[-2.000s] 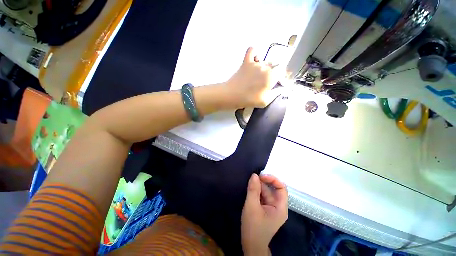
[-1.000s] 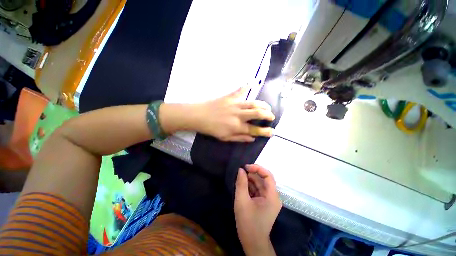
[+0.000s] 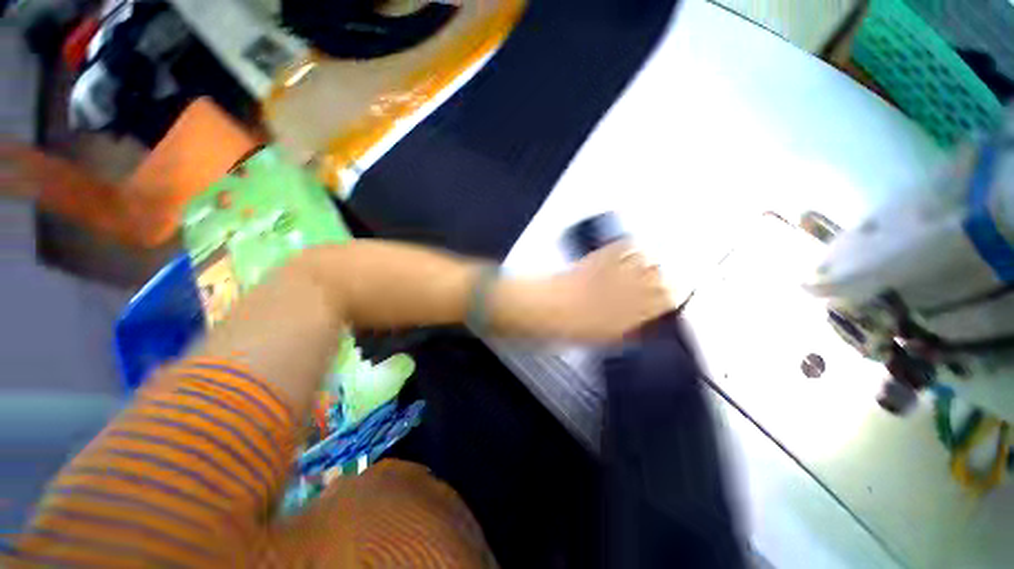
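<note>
My left hand (image 3: pixel 612 295), blurred, is closed on the narrow end of a dark fabric piece (image 3: pixel 667 445) over the white table, left of the needle area. A short dark end sticks out above the hand. The rest of the piece hangs over the table's front edge. My right hand is not in view. The sewing machine head (image 3: pixel 928 245) is at the right, with no cloth seen under it. Another dark panel (image 3: pixel 478 145) lies across the far left of the table.
A brown board with orange tape (image 3: pixel 389 106) joins the table at far left. A green printed sheet (image 3: pixel 261 217) and a blue basket (image 3: pixel 161 322) are left of my lap. A green basket (image 3: pixel 928 72) is at top right. Green and yellow rings (image 3: pixel 978 450) are beside the machine.
The view has swung left. My left hand has gone from lying flat on the cloth to gripping its end, and the cloth is away from the needle. My right hand has left the picture.
</note>
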